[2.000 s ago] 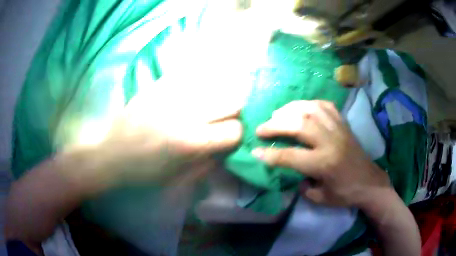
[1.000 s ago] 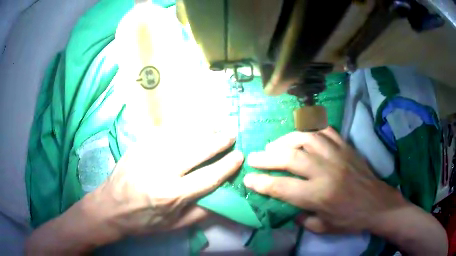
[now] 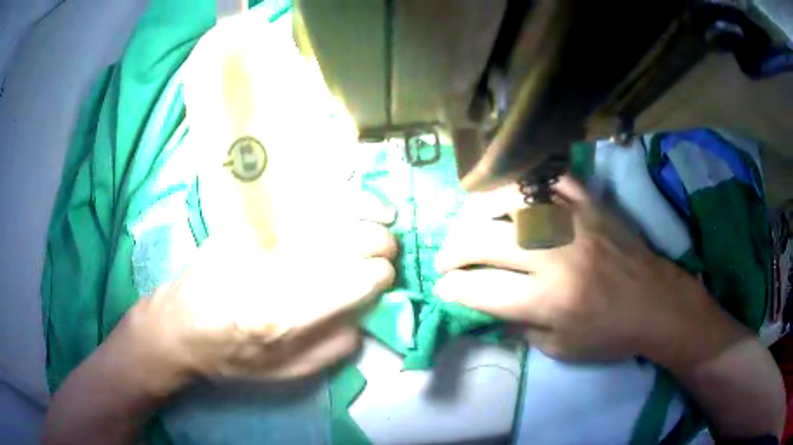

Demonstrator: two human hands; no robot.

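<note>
The green garment fabric point(image 3: 416, 248) lies under the presser foot point(image 3: 423, 148) at top centre, with a seam line running down from the foot. My left hand point(image 3: 278, 304) rests on the cloth left of the seam, fingertips beside it, partly washed out by lamp glare. My right hand point(image 3: 591, 278) lies on the cloth right of the seam, fingers pointing left, partly behind the tan knob point(image 3: 545, 226). Both hands press the fabric. Folded green edges point(image 3: 422, 335) hang just below the fingertips. Whether the fingers pinch cloth is hard to tell.
The beige sewing machine head point(image 3: 391, 61) fills the top centre and right. The glowing lamp point(image 3: 247, 160) is at upper left. Green fabric is bunched at far left point(image 3: 83, 252). Pale panels with green and blue edges point(image 3: 696, 182) lie at right. Dark slender items stand at the far right edge.
The earlier blur has cleared and the machine head has come into view. Since one second ago, the fabric's lower edge has moved up toward the foot, baring pale surface below. My left fingers are more curled.
</note>
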